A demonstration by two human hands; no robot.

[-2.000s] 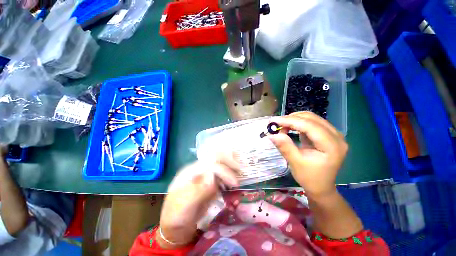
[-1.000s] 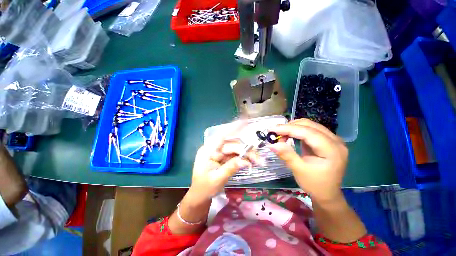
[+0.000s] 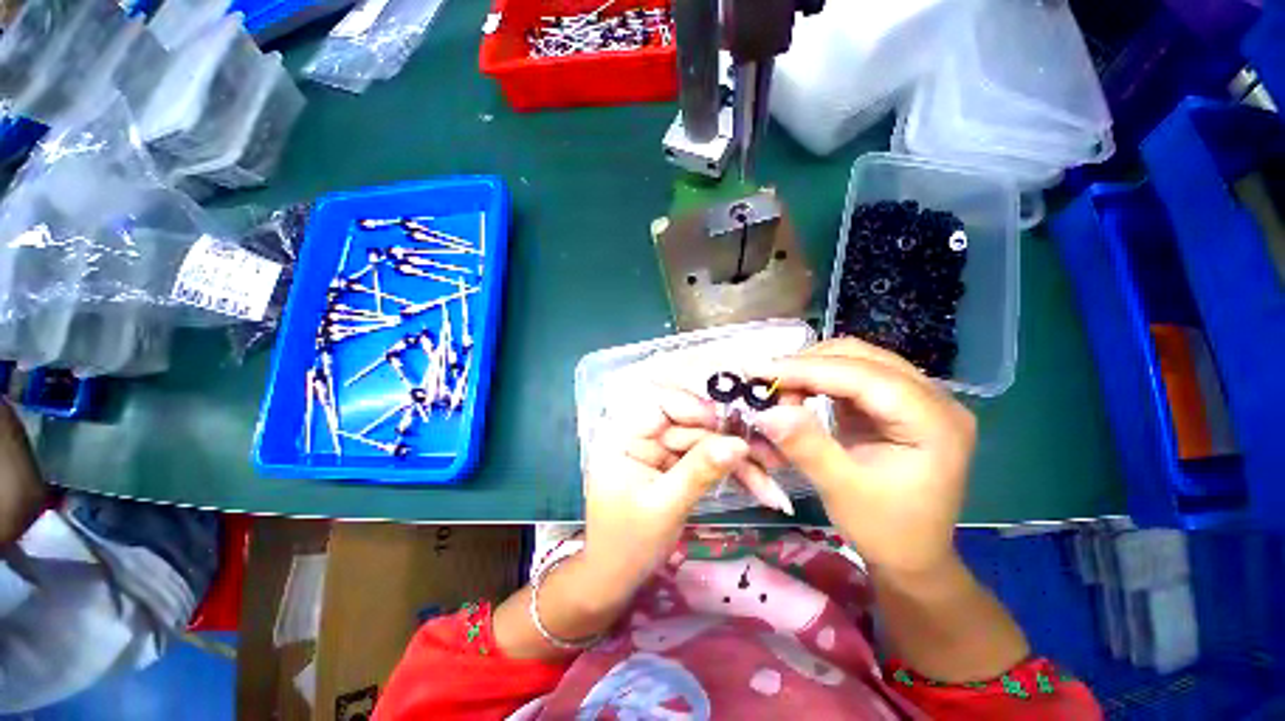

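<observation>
My right hand (image 3: 888,458) pinches a black ring (image 3: 760,393) between thumb and fingertips, above the whitish box of pins (image 3: 609,380). My left hand (image 3: 651,479) is close beside it with its fingers closed on something thin and pale, probably a pin; the fingers hide most of it. A second black ring (image 3: 724,386) sits at the left fingertips, side by side with the first. Both hands are bare. The clear box of black rings (image 3: 902,289) stands behind my right hand. The fixture block (image 3: 739,254) is behind the pin box.
The press ram (image 3: 747,113) hangs above the fixture. A blue tray (image 3: 268,423) with several pin assemblies is at left. A red bin (image 3: 578,82) of small parts stands behind. Clear bags (image 3: 106,254) lie far left, blue bins (image 3: 1092,282) stand right. Another person's arm (image 3: 17,465) shows at left.
My left hand has moved from the blurred position over the pin box up to my right hand. The two black rings are now side by side between my fingertips. The view has shifted slightly.
</observation>
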